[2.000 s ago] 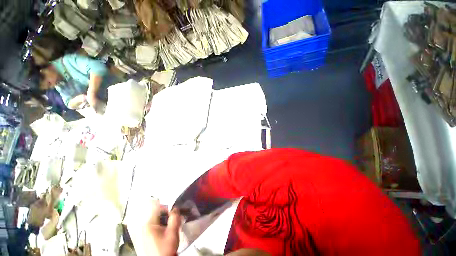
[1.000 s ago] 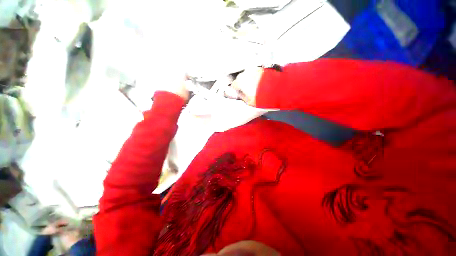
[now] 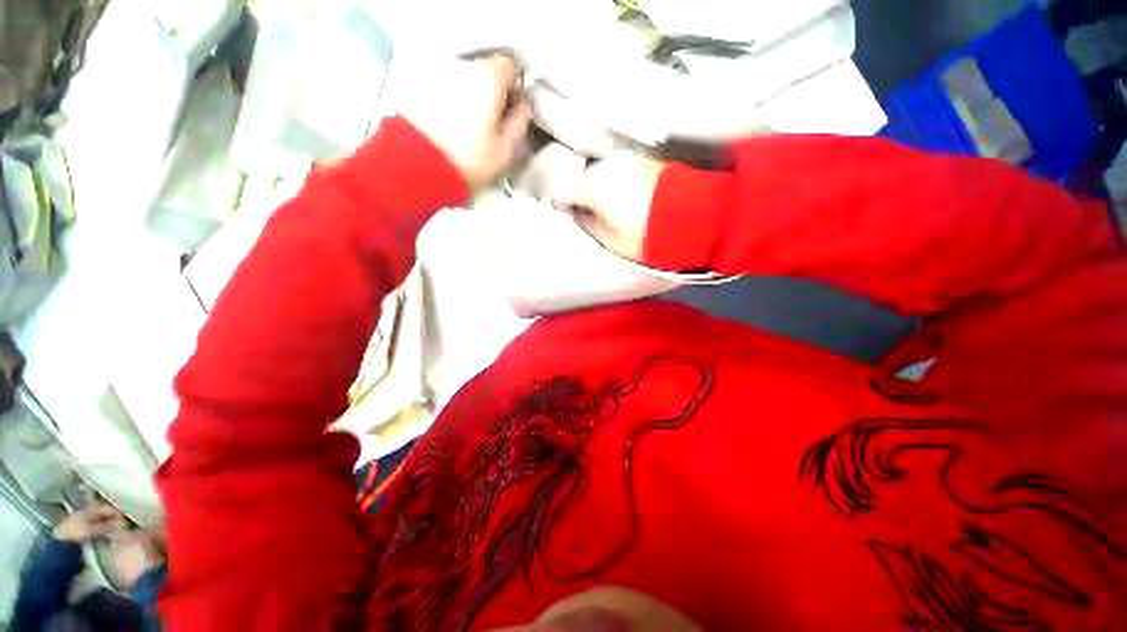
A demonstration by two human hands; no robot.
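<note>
A cream bag body (image 3: 562, 274) lies at the near table edge, against the front of my red top. My left hand (image 3: 476, 121) is at the far side of its mouth, fingers curled down; overexposure hides what the fingertips touch. My right hand (image 3: 616, 204) is at the right side of the mouth, its fingers pinched on the pale bag edge. A grey-beige inner part shows between the hands. No tool can be made out.
Pale bag pieces (image 3: 309, 77) lie across the table at the left and far side. More stacked panels (image 3: 791, 74) are at upper right. A blue bin (image 3: 1032, 93) with a grey piece stands beyond. Another person's hands (image 3: 105, 528) show at lower left.
The view has swung down from the wider workshop onto the bag. Since the last earlier frame, my left hand has moved up and away from me; my right hand has stayed nearly in place.
</note>
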